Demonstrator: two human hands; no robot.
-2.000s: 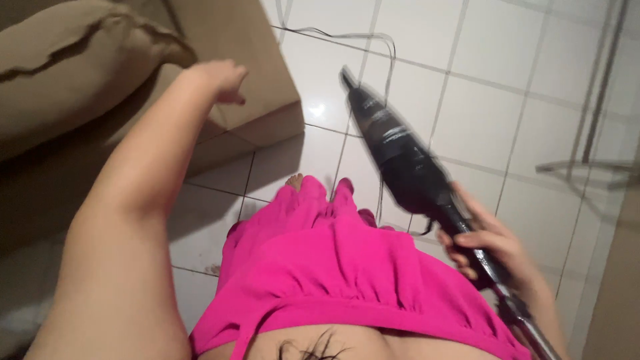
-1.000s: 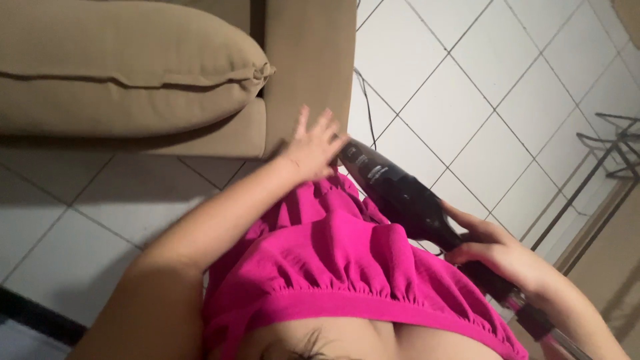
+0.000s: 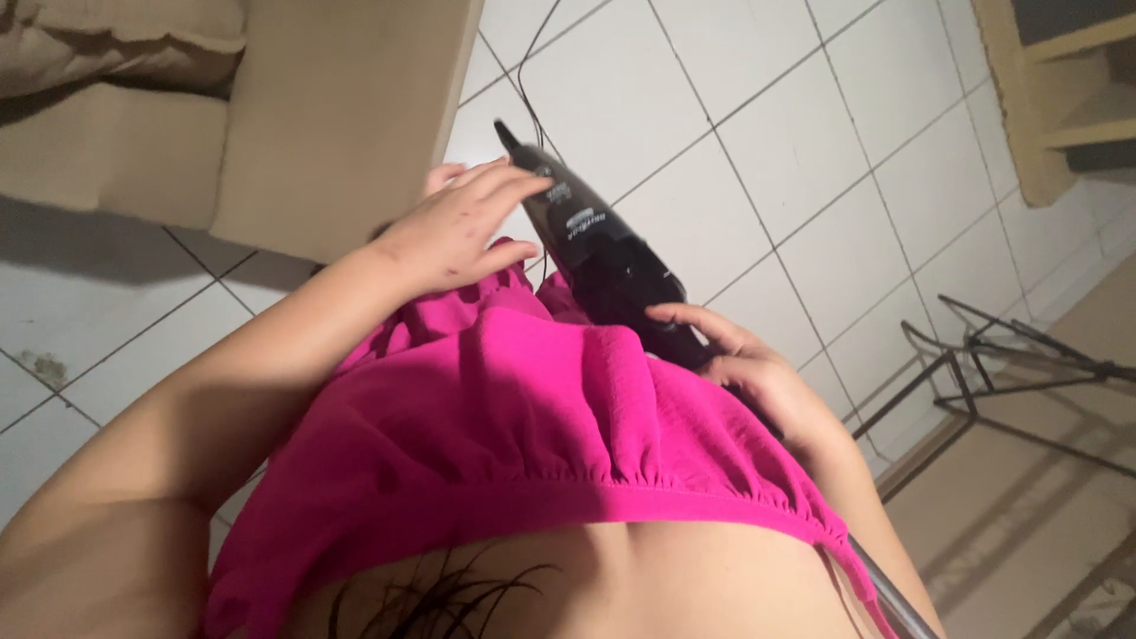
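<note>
A black stick vacuum cleaner (image 3: 612, 257) lies aslant in front of my pink garment (image 3: 550, 399), its narrow black tip pointing up and left. My right hand (image 3: 741, 364) is closed around its handle, and a metal tube runs from there down past my right forearm. My left hand (image 3: 479, 226) is at the upper body of the vacuum, fingers apart, with the fingertips over its side; whether they press on it I cannot tell. A thin dark cord (image 3: 524, 84) runs over the floor beyond the tip.
A beige sofa (image 3: 337, 106) with a cushion (image 3: 115, 44) stands at the upper left, close to my left hand. White floor tiles (image 3: 781, 160) spread ahead. At the right is a black metal frame (image 3: 967, 382), and at the upper right a wooden shelf unit (image 3: 1034, 115).
My left hand, away from the vacuum over the sofa two seconds ago, has come to its upper body. My right hand has kept hold of the handle. The view has shifted.
</note>
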